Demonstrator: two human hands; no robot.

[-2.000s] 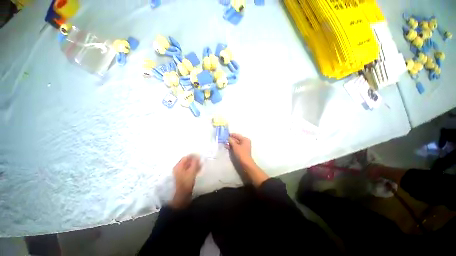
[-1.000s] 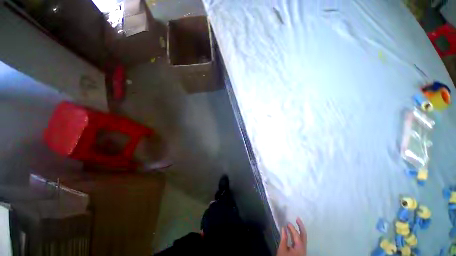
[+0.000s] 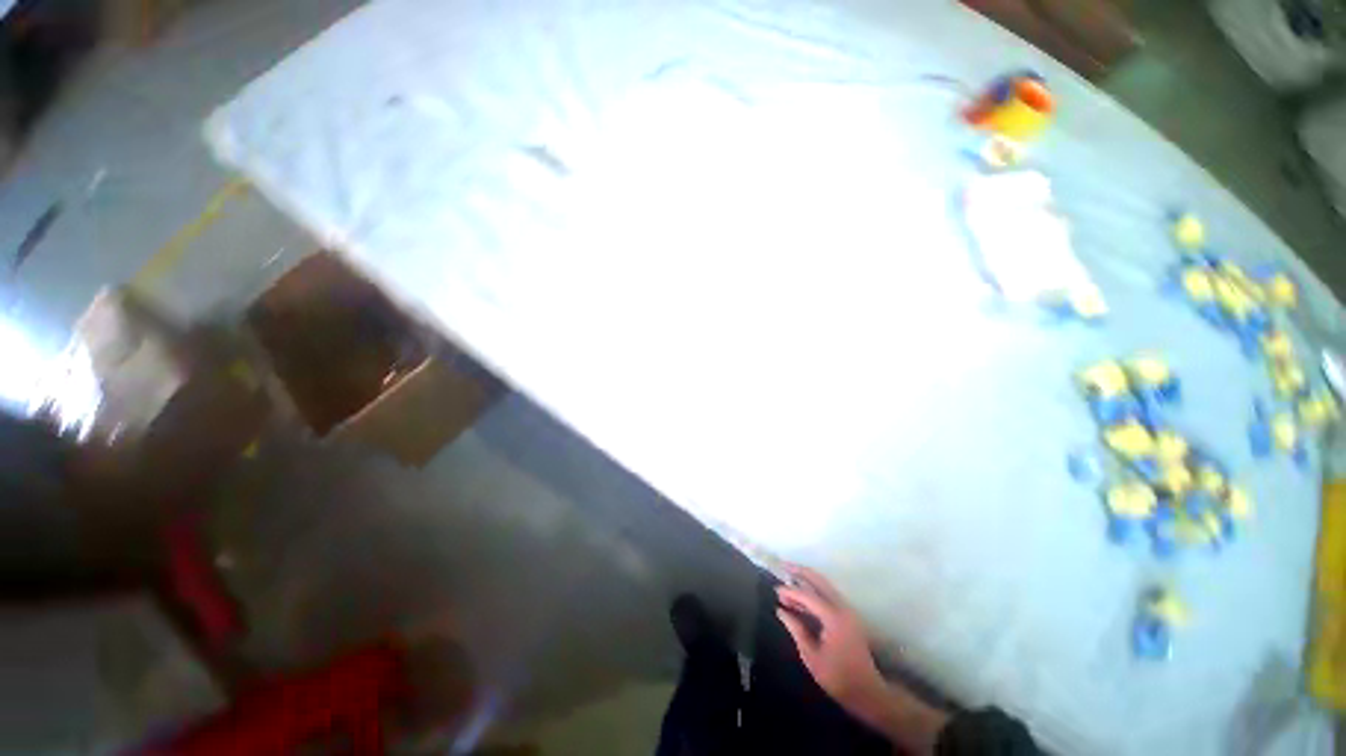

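My left hand (image 3: 830,638) is at the front edge of the pale-blue covered table (image 3: 945,488), fingers bent and blurred; I cannot tell whether it holds anything. My right hand is out of the picture. One blue-and-yellow toy (image 3: 1159,623) lies alone on the table, to the right of my left hand. A heap of similar toys (image 3: 1159,461) lies beyond it, and another group (image 3: 1252,318) lies farther right. A whitish, shiny bag (image 3: 1026,239) lies near the far side, with a small toy at each end.
An orange, yellow and blue roll-like object (image 3: 1016,108) stands at the far side. A yellow stack (image 3: 1333,598) is cut off at the right edge. On the floor left of the table are an open brown carton (image 3: 328,347) and a red stool (image 3: 318,709). My legs are below the table edge.
The view has swung left from the toys to the table's end and floor. The toy held earlier lies on the table. My right hand has left the picture; my left hand is at the edge.
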